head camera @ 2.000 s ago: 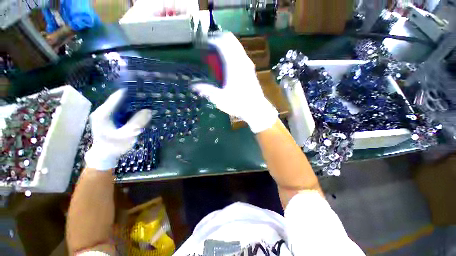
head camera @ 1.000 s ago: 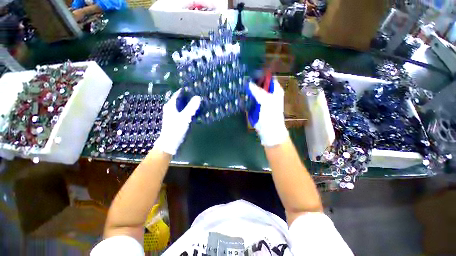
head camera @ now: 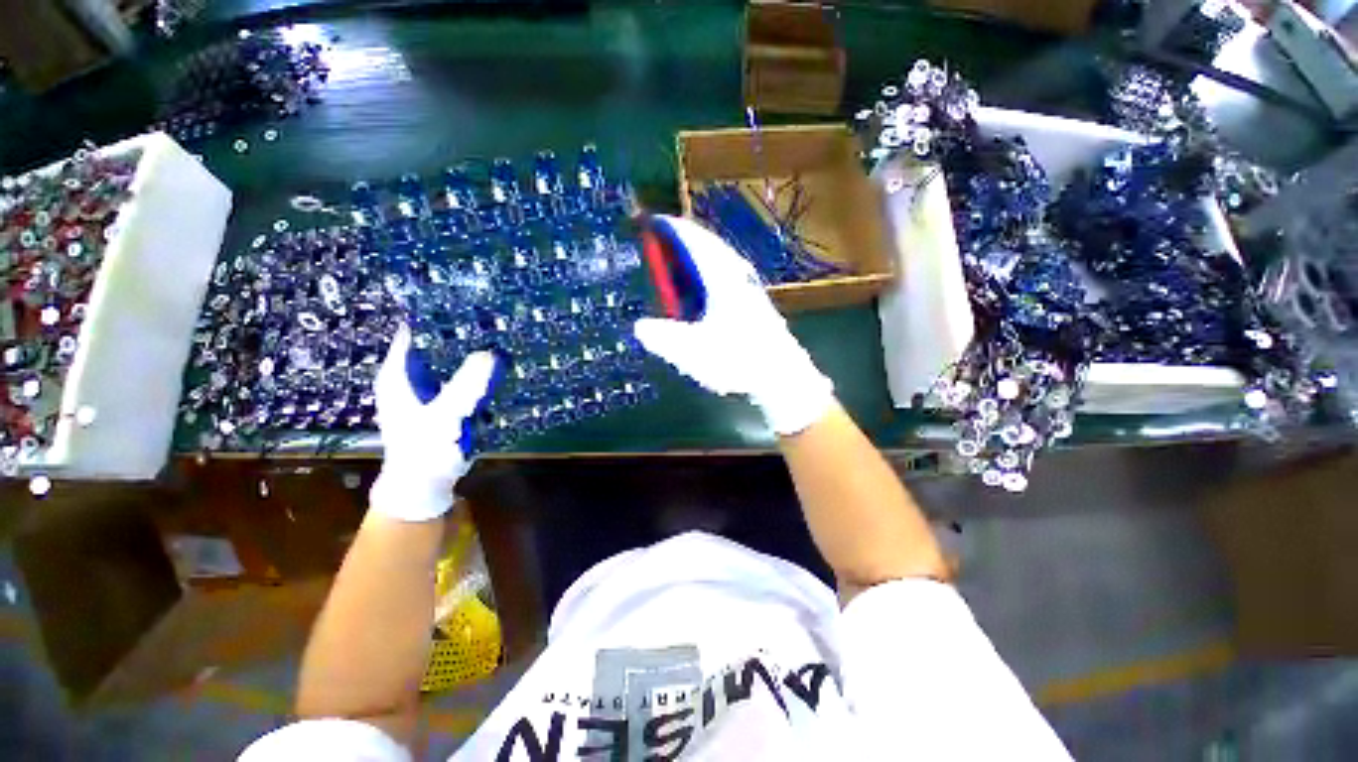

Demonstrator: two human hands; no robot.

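Observation:
A large blue PCB panel with repeated rows of small boards and round discs lies flat at the bench's middle, or just above it. My gloved left hand grips its lower left edge. My gloved right hand is at the panel's right side and holds red-handled cutters; their jaws are blurred near the panel's right edge. Stacked panels with many discs lie left of the held panel, partly covered by it.
A small cardboard box with thin blue pieces stands centre-right. A white foam tray heaped with blue boards and discs is at right, another tray at left. A yellow basket is below the bench.
The panel has gone from raised and tilted to flatter and further left. Both hands moved left with it, the cutters now at its right side. The view has shifted, showing more of the cardboard box.

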